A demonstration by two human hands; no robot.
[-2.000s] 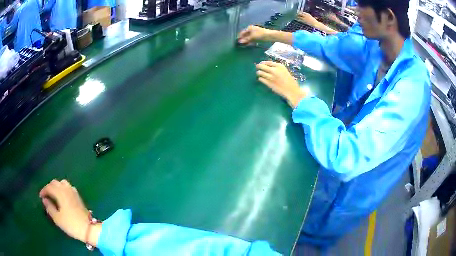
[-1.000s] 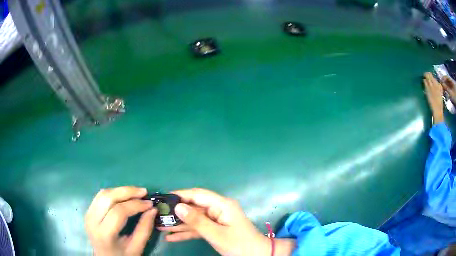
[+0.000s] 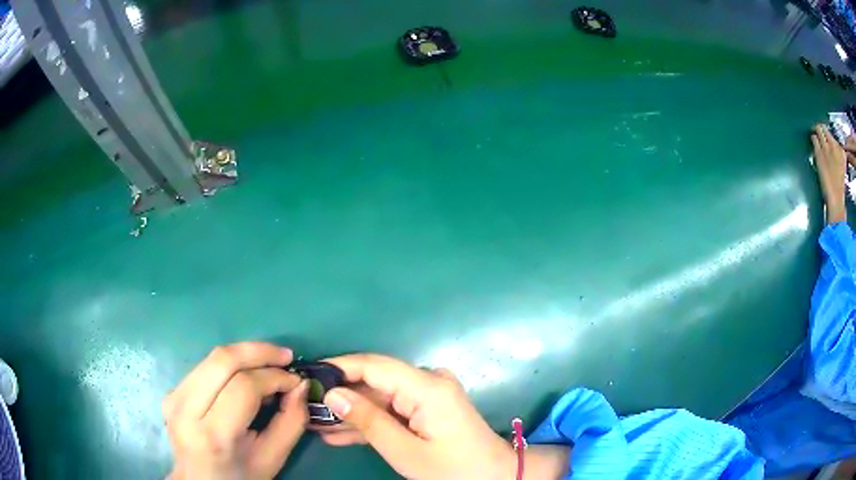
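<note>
A small black housing (image 3: 322,392) with a gold-toned round middle and a white label is held just above the near edge of the green surface. My right hand (image 3: 413,412) grips its right side between thumb and fingers. My left hand (image 3: 239,408) pinches its left edge with thumb and fingertips. Whether a smaller part is between the left fingertips is hidden. A red band is on my right wrist.
Two similar black housings lie far off on the green surface (image 3: 450,216), one at top centre (image 3: 428,45), one further right (image 3: 594,21). A grey post (image 3: 117,98) stands at upper left on a bolted bracket. Another person's hand (image 3: 831,169) and blue sleeve are at right. A fan edge shows lower left.
Since two seconds ago the view has turned to the left, and my hands now hold a housing together. Since one second ago the held housing is tilted more, and the far housings appear higher and further right.
</note>
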